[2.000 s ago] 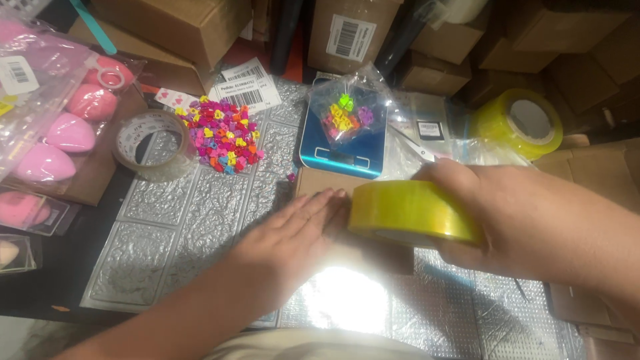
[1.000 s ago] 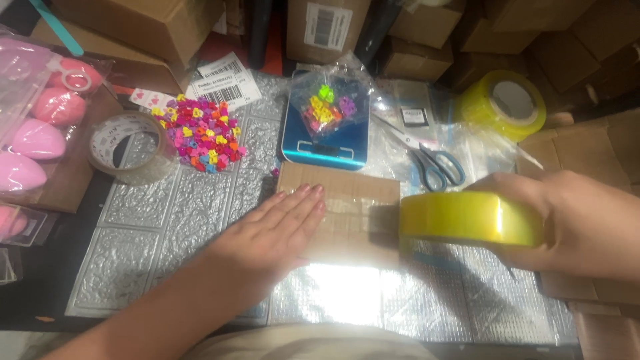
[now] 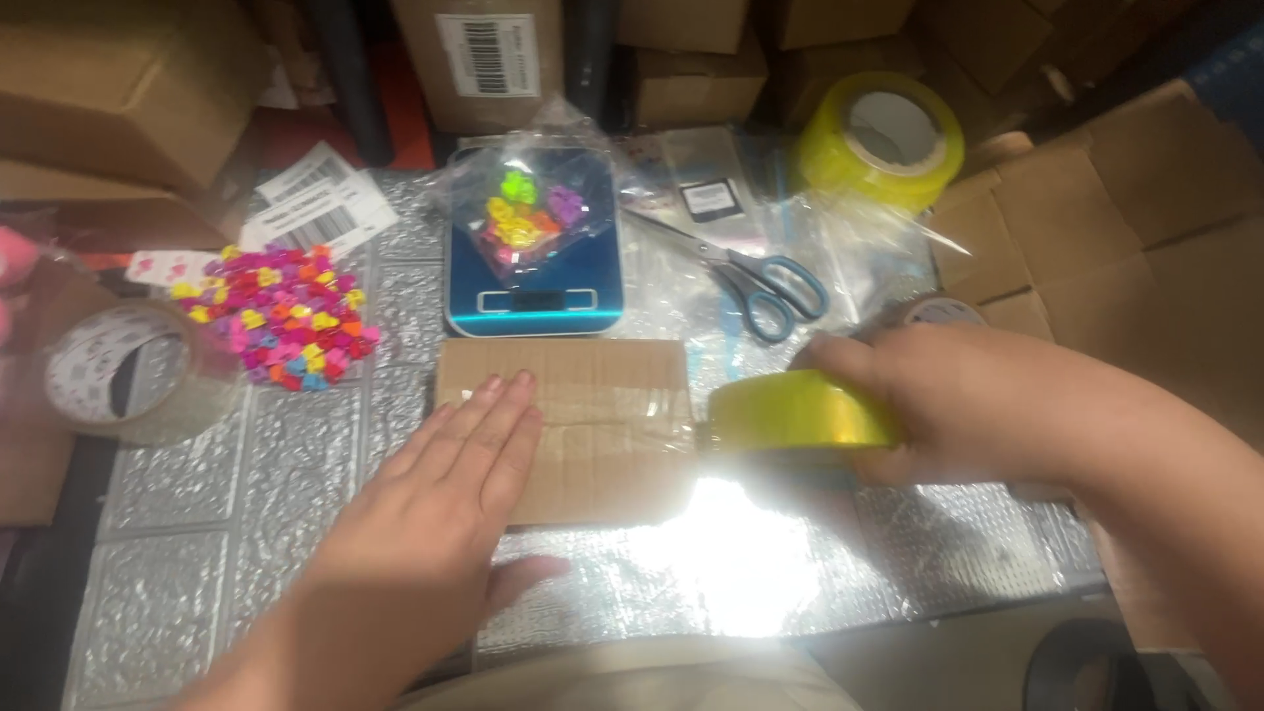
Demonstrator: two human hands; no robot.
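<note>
A small cardboard box [image 3: 612, 434] lies flat on the silver embossed table covering, with clear tape along its middle. My left hand [image 3: 454, 484] rests palm down on the box's left part, fingers together. To the right of the box, my right hand [image 3: 908, 405] grips a large roll of yellow packing tape [image 3: 800, 413], close to the box's right edge. Behind the box stands a blue digital scale [image 3: 533, 286], bearing a clear plastic bag of colourful small pieces [image 3: 523, 222]. Scissors with blue-grey handles [image 3: 770, 291] lie behind the yellow roll.
At left are a pile of colourful small pieces [image 3: 286, 321], a clear tape roll [image 3: 123, 370] and labels with barcodes [image 3: 316, 212]. A second yellow tape roll [image 3: 894, 138] stands at back right beside flattened cardboard [image 3: 1116, 237]. Cardboard boxes [image 3: 118, 89] line the back.
My right hand has moved rightward off the box with the yellow roll, uncovering the scissors and the box's taped top. My left hand stays on the box. The view has shifted.
</note>
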